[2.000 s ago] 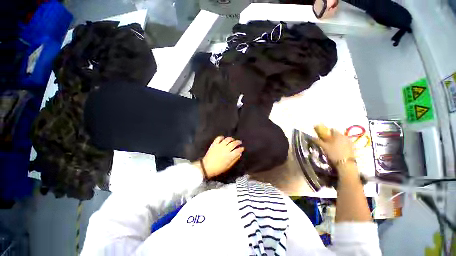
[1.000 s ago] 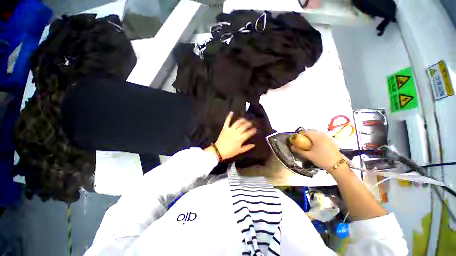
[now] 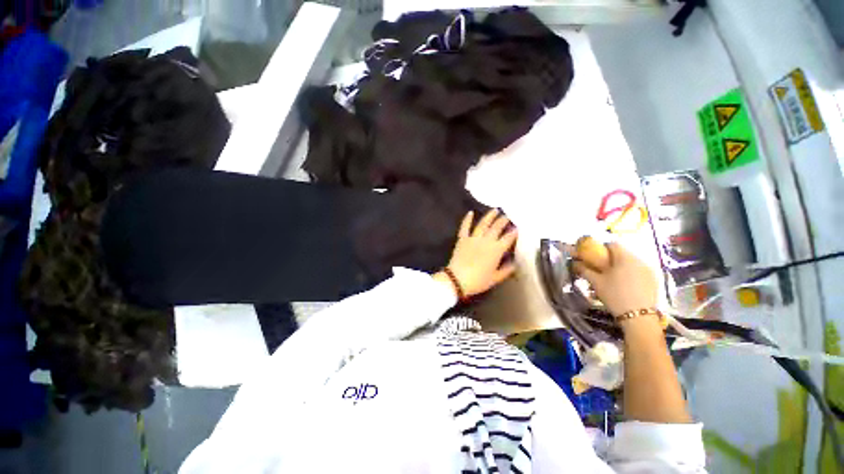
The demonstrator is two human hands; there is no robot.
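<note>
A dark garment (image 3: 407,231) lies over the right part of the black padded pressing board (image 3: 231,239), fairly flat. My left hand (image 3: 481,255) rests on the garment's right end with fingers spread. Whether it grips any cloth I cannot tell. My right hand (image 3: 622,278) is closed round the pale wooden handle of the steam iron (image 3: 566,289), to the right of the garment and apart from it. The iron's soleplate is tilted up on its side.
A pile of dark garments (image 3: 453,102) with white loops lies beyond the board. Plaid garments (image 3: 88,315) are heaped at the left. Scissors (image 3: 618,211) lie near the metal iron rest (image 3: 680,227). Hose and cable (image 3: 740,333) run right from the iron.
The garment lies flatter and straighter on the board. My left hand has moved right to its end. The iron went left to the cloth's edge, then back right, and is tilted up again.
</note>
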